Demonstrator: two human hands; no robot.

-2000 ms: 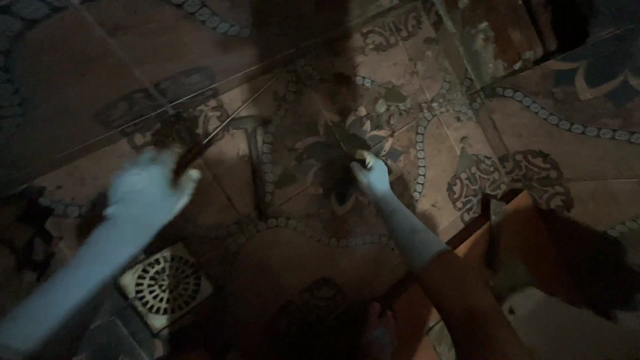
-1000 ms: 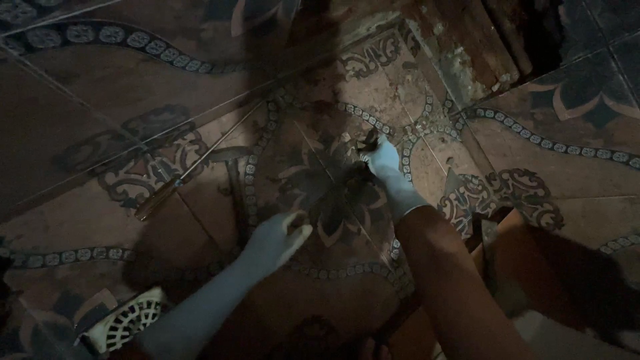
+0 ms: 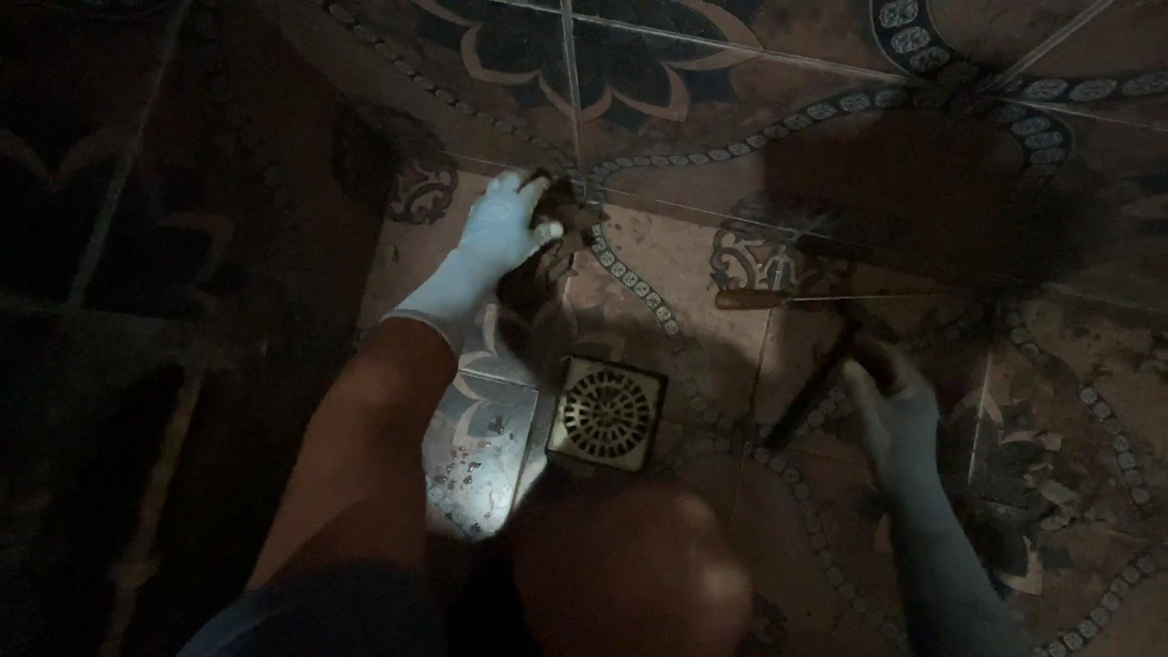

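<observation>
My left hand (image 3: 506, 224), in a pale glove, is low over the tiled floor, thumb and fingers apart beside a dark brown clump (image 3: 570, 219); shadow hides part of it. At the right, my gloved right hand (image 3: 890, 392) has curled fingers at the upper end of a dark bar-shaped tool (image 3: 808, 397); shadow hides whether they grip it. Just above lies a screwdriver (image 3: 753, 299) with a brown handle, its thin shaft pointing right. A square floor drain grate (image 3: 610, 413) lies between my arms.
Patterned floor tiles (image 3: 675, 251) spread all round, much of them in shadow. Loose debris (image 3: 1049, 484) lies at the right. Drops dot a brightly lit tile (image 3: 479, 479) beside the drain. My knee (image 3: 639, 566) juts in at the bottom.
The view has turned and shifted strongly. My right hand, earlier at a dark clump on the flower-patterned tile, is now by the bar-shaped tool. My left hand has moved to a brown clump.
</observation>
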